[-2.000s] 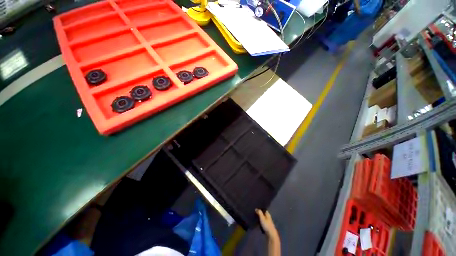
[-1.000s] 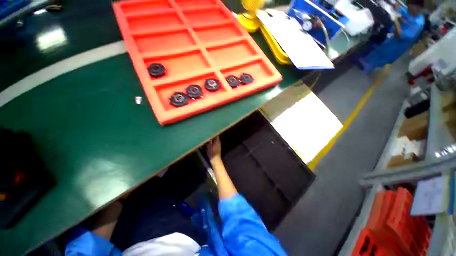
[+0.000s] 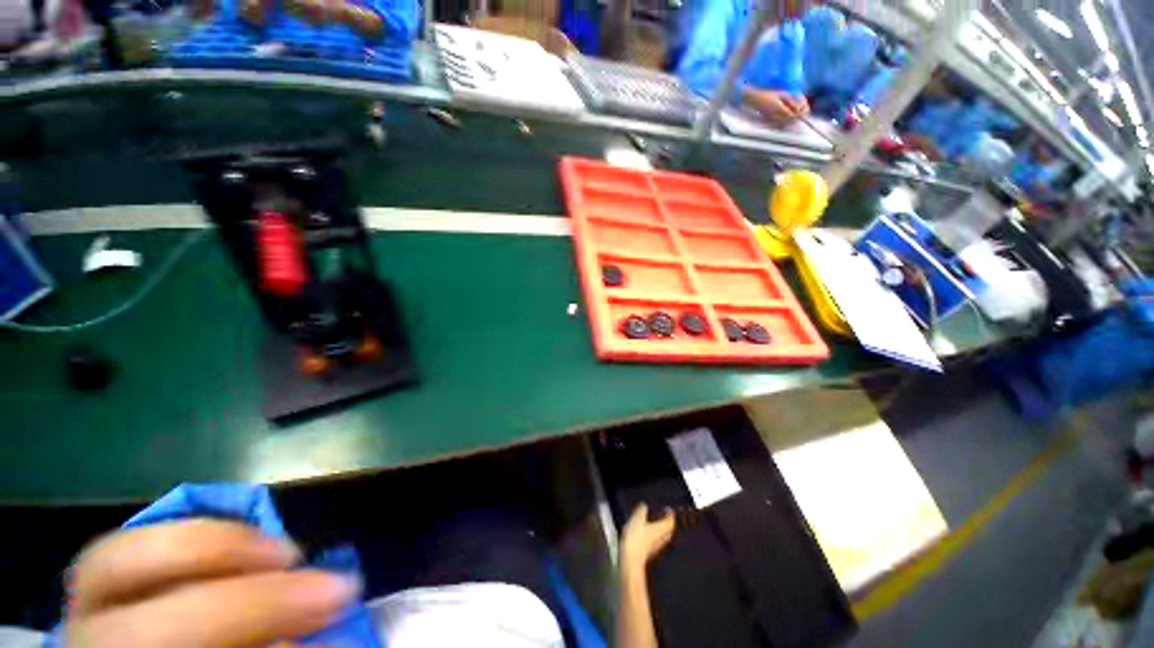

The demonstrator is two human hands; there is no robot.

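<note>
The black tray [image 3: 759, 544] lies below the bench edge at the lower right, with a white paper slip [image 3: 704, 467] on it. My right hand [image 3: 645, 538] is at the tray's left part; whether it grips the tray is unclear. My left hand [image 3: 203, 589] is large and blurred at the lower left, close to the camera, fingers bent; nothing is visible in it. The red compartment tray [image 3: 709, 351] lies on the bench with several toothed round black parts [image 3: 661, 325] in its near pockets. The black toggle press [image 3: 335, 386] with its red handle [image 3: 280, 253] stands at the left.
A round black part [image 3: 89, 367] stands on the bench at the left, near a thin cable and white piece [image 3: 114, 258]. A blue box [image 3: 18, 272] is at the left edge. A yellow fan [image 3: 799, 199] and clipboard [image 3: 873, 304] are beyond the red tray. People in blue work opposite.
The view has swung left, bringing in the whole press. My left hand has come into view. My right hand has moved from the tray's upper left corner onto its left part. The paper slip now shows.
</note>
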